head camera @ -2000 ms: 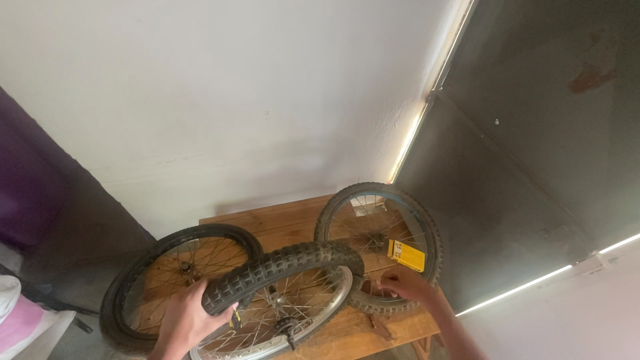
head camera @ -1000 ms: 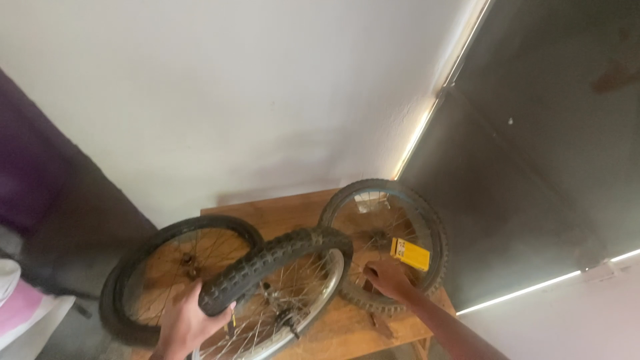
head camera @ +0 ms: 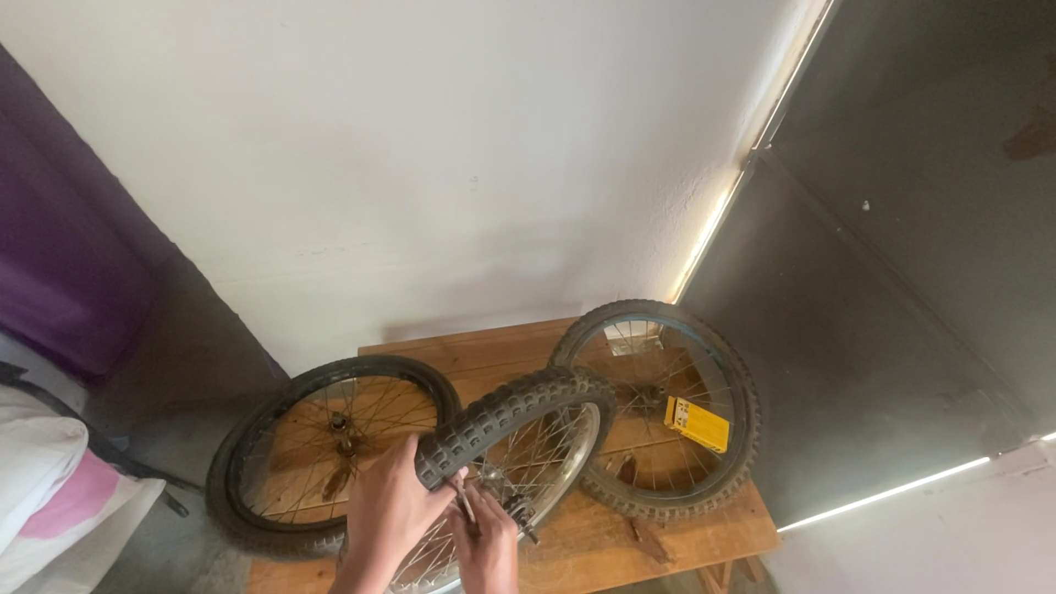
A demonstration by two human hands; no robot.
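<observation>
A bicycle wheel with a knobby black tire and silver rim is tilted up at the table's front. My left hand is closed around the tire's left part. Close beside it, my right hand is at the spokes, its fingers on a small thin object near the inner edge of the tire; its kind cannot be told. Part of the wheel's lower side is hidden by my hands.
On the wooden table lie a second wheel at left and a third knobby-tired wheel at right, with a yellow box across its spokes. A white wall stands behind; a dark metal door is at right.
My right hand has moved left, from over the right wheel beside the yellow box to the spokes near my left hand. My left hand has stayed on the tire.
</observation>
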